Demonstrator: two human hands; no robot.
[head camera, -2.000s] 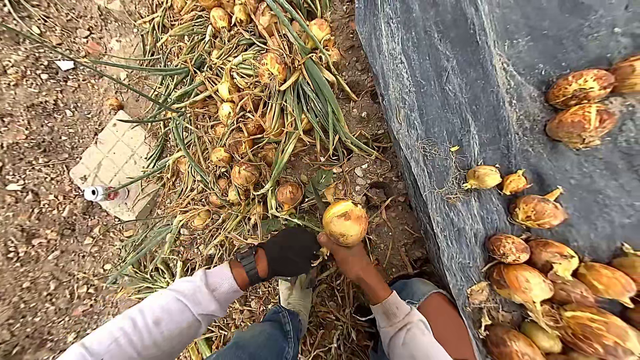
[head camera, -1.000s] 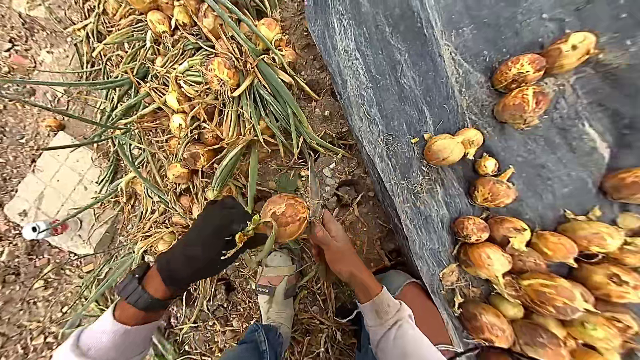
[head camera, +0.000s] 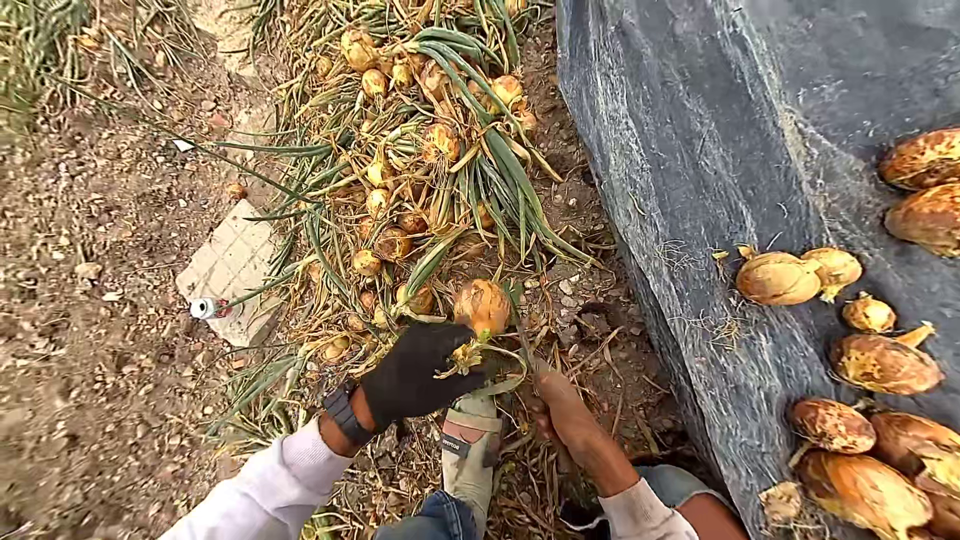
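Note:
My left hand (head camera: 424, 371), in a black glove, grips a large yellow onion (head camera: 482, 306) by its neck end, where dry leaves and a green stalk hang down. My right hand (head camera: 566, 412), bare, is closed around the handle of a knife, most of it hidden in the fist. The thin knife blade (head camera: 523, 334) points up along the right side of the onion. Just beyond both hands lies a heap of onions (head camera: 441, 144) with green and dry tops.
A dark plastic sheet (head camera: 675, 187) on the right bears several loose onions (head camera: 886, 364). To the left, a drinks can (head camera: 208, 307) rests by a pale paving slab (head camera: 232, 262) on stony soil. My shoe (head camera: 469, 450) is below the hands.
A second ago the onion was beside my left hand's fingers; now it is above them, with its leafy end toward me. The knife stays in my right hand. The view has shifted.

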